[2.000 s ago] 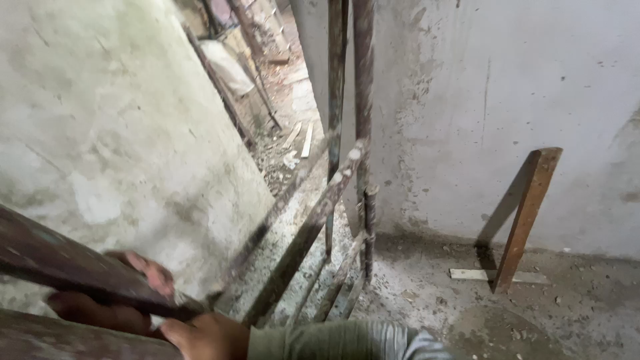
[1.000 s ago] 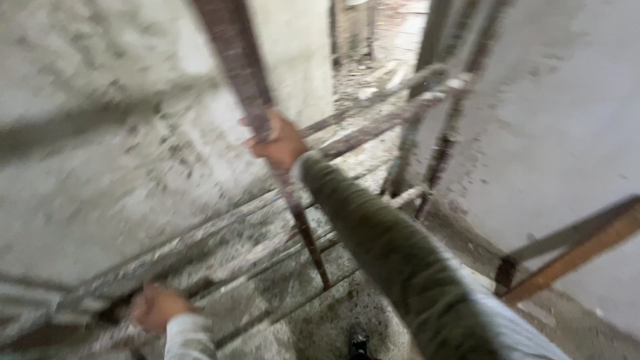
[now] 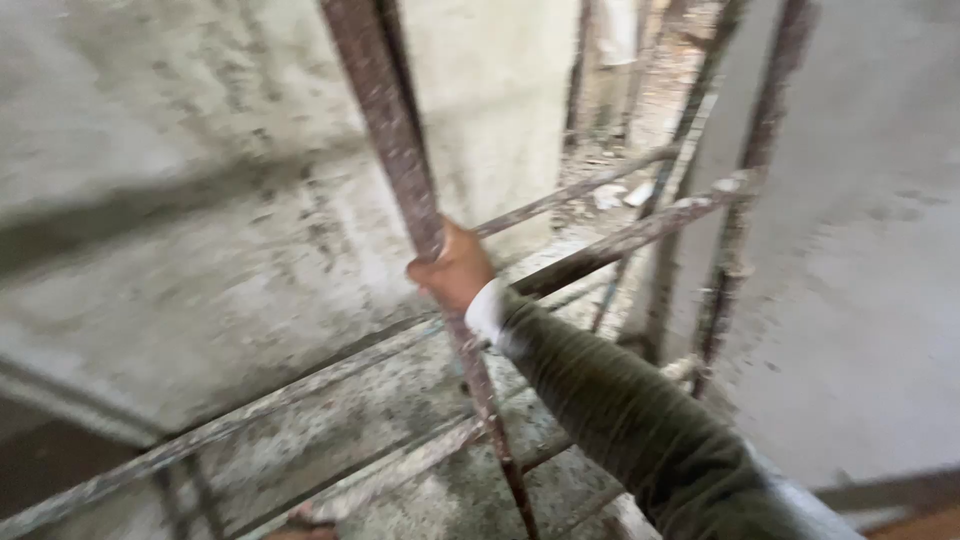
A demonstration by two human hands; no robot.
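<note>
My right hand, at the end of a dark green sleeve with a pale cuff, grips a rusty, plaster-spattered metal post of a scaffold-like frame. Horizontal metal bars join this post to further uprights on the right. Near the bottom edge, only part of my left hand shows, beside a long, pale, spattered bar. Blur and the frame's edge hide whether its fingers are closed on that bar.
A stained plaster wall rises on the left and a smoother grey wall on the right. Between them is an opening with rubble on the ground. Stained concrete floor lies beneath the bars, and brown wood shows at the lower right corner.
Two seconds ago both hands were close together at the lower left bars; my right hand now holds the post. My left hand has slipped mostly out of the bottom of the view, which has shifted.
</note>
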